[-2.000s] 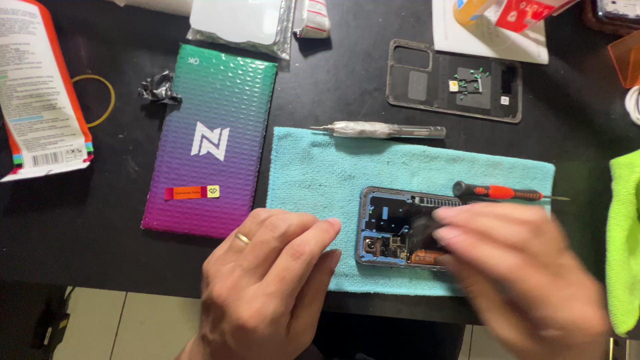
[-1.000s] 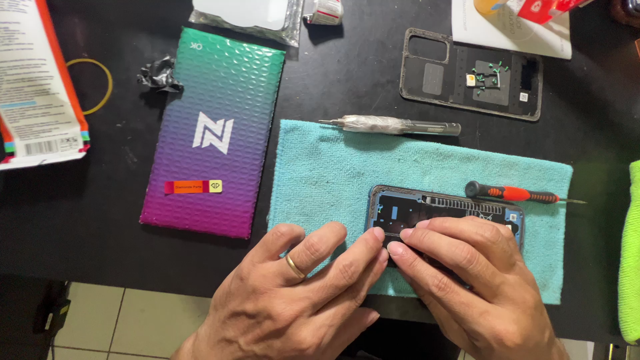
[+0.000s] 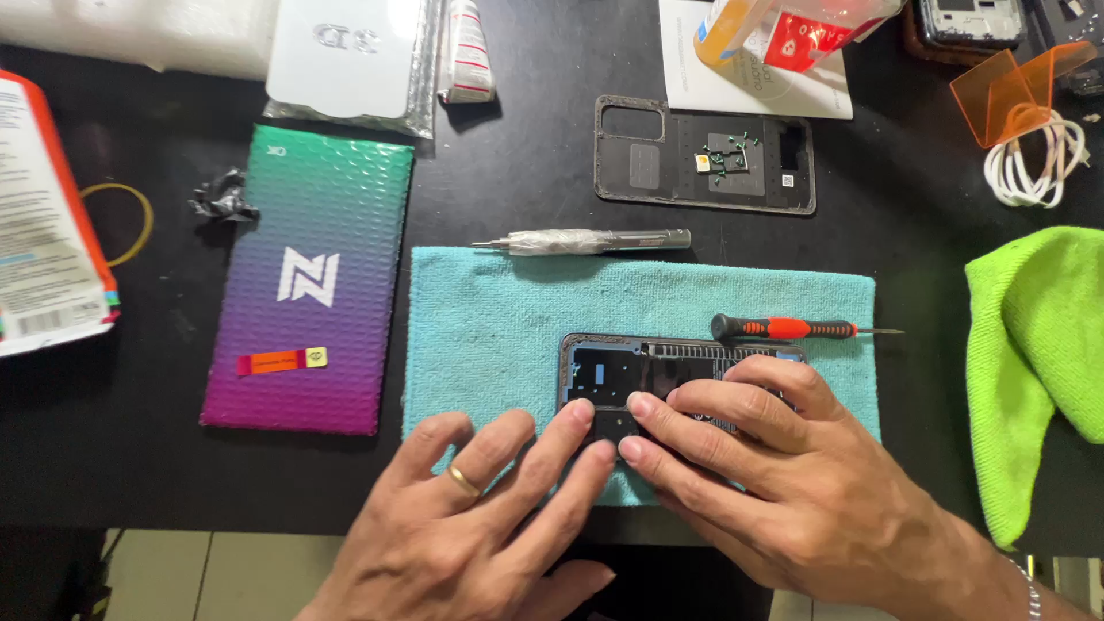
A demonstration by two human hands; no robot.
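Note:
An opened smartphone (image 3: 604, 366) lies on a turquoise cloth (image 3: 492, 336), its inside facing up. Fingertips of my left hand (image 3: 483, 509) press on the left part of a small black cover (image 3: 614, 424) at the phone's lower left. My right hand (image 3: 768, 466) touches the same cover from the right and hides much of the phone's right half. Whether either hand grips the cover does not show. A red and black screwdriver (image 3: 785, 328) lies along the phone's top edge. Above the cloth's edge rests a metal screwdriver (image 3: 586, 241) wrapped in clear film.
Behind the cloth is a phone back cover (image 3: 642, 168) with several small screws and a SIM tray (image 3: 733, 161). A gradient bubble mailer (image 3: 319, 216) lies left, a green cloth (image 3: 1018, 345) right. A bottle (image 3: 729, 34) and white cable (image 3: 1035, 168) are farther back.
My right hand, blurred over the phone with a dark part two seconds ago, has come down onto it. My left hand has moved right from the cloth onto the phone.

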